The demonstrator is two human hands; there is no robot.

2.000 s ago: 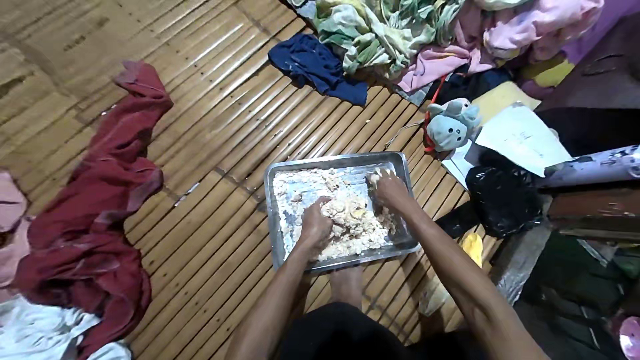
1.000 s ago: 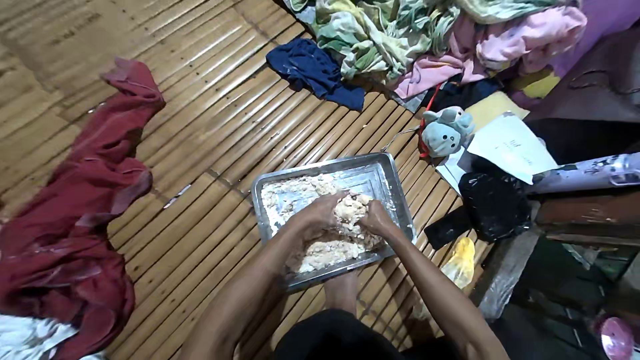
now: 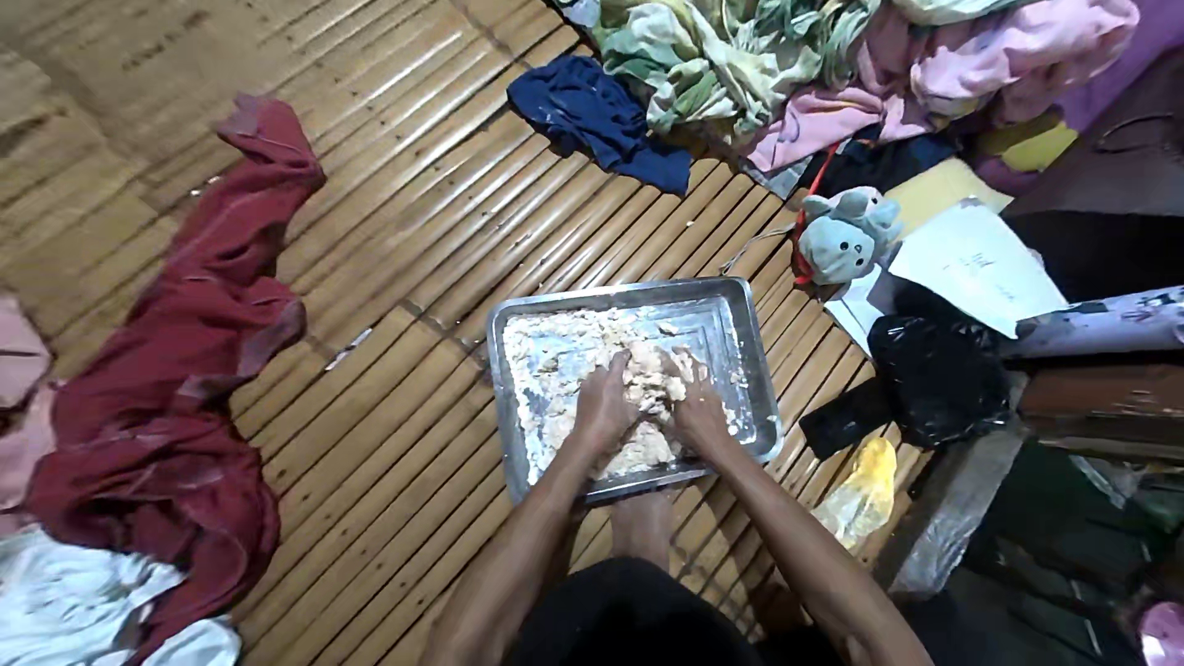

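Note:
A rectangular metal tray point(image 3: 773, 407) lies on the slatted bamboo floor, with crumbly, pale dough point(image 3: 647, 375) inside. My left hand point(image 3: 606, 407) presses on the left side of the dough mass, thumb toward the middle. On its right side, my right hand point(image 3: 696, 407) has dough-coated fingers around the lump. Both hands are inside the tray, close to each other. Loose flour and crumbs coat the tray's bottom, mostly at the left. Some fingertips are hidden in the dough.
Dark red cloth point(image 3: 185, 370) lies to the left. A navy cloth point(image 3: 601, 120) and piled fabrics point(image 3: 731, 65) are beyond the tray. At right are a grey-blue plush toy point(image 3: 842, 236), papers point(image 3: 976, 264), a black plastic bag point(image 3: 939, 379) and a yellowish plastic bag point(image 3: 865, 490). A bare foot point(image 3: 643, 527) touches the tray's near side.
Two seconds ago my hands were farther apart, the right near the tray's right side; they came together around a lump. Now they press the dough, slightly apart.

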